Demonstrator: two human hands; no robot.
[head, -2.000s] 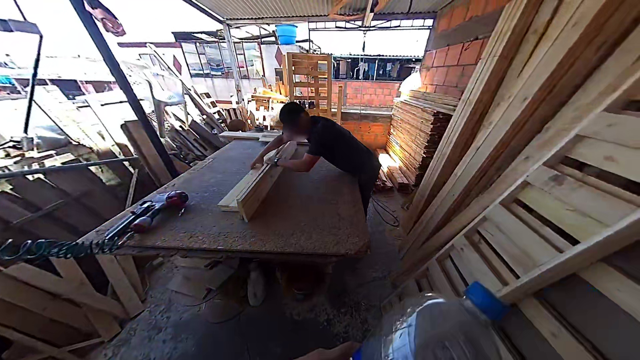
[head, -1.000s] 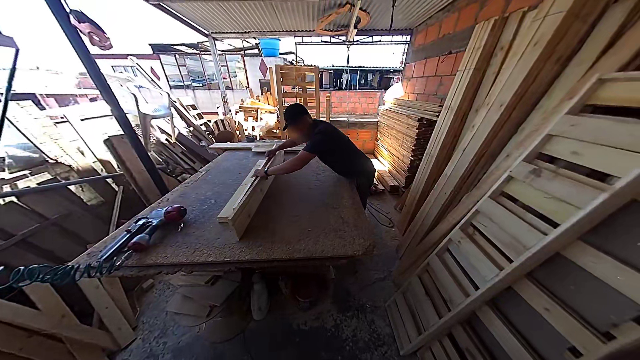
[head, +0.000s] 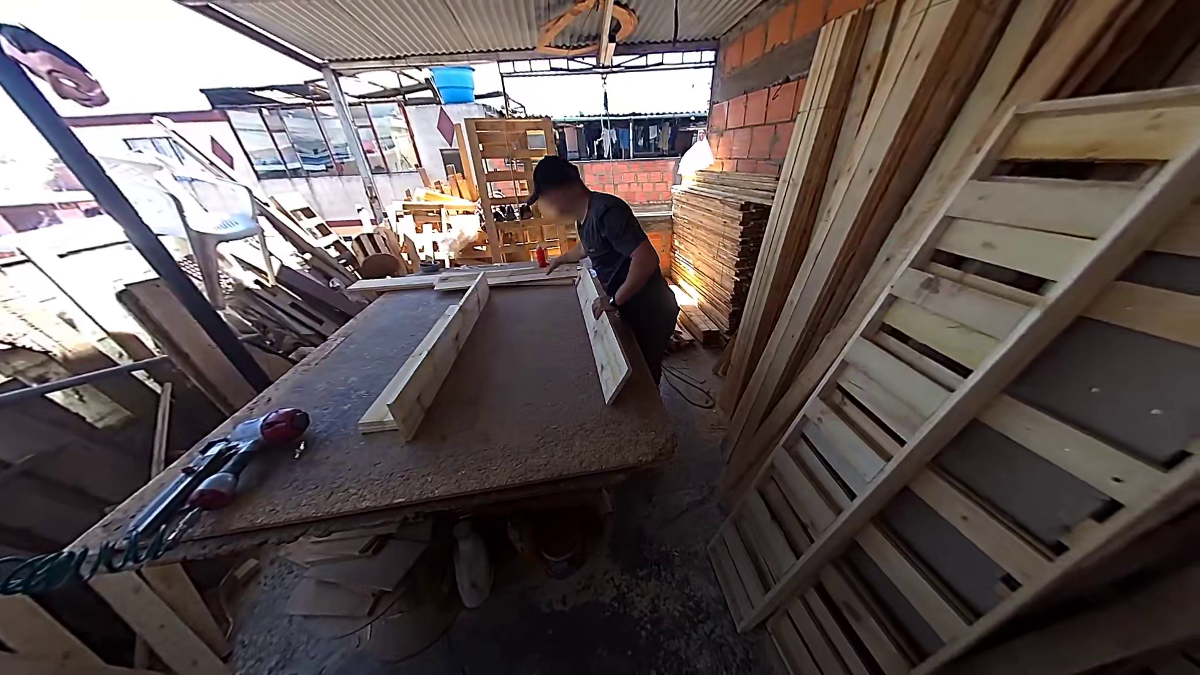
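Note:
Neither my left hand nor my right hand shows in the head view. In front of me stands a large wooden worktable (head: 525, 431). Two joined wooden boards (head: 431, 361), one on edge, lie lengthwise on it. Beyond the right edge a co-worker in dark clothes and a cap (head: 619, 244) leans over the table, one hand on a separate wooden board (head: 602, 347). More boards (head: 506, 277) lie across the far end, near a small red bottle (head: 541, 256). A pneumatic nail gun (head: 244, 455) with red parts rests at the near left corner beside a coiled green hose (head: 84, 567).
Slatted wooden frames (head: 937, 375) and long planks (head: 834, 187) lean along the right side. Stacked boards (head: 717, 244) stand by the brick wall. Scrap wood (head: 352, 572) and a plastic bottle (head: 472, 562) are under the table. A dark metal post (head: 131, 216) slants at the left.
The co-worker has straightened somewhat and moved to the right; a separate board now lies under that person's hand. The clear plastic bottle and the fingers at the bottom of the oldest frame are out of view.

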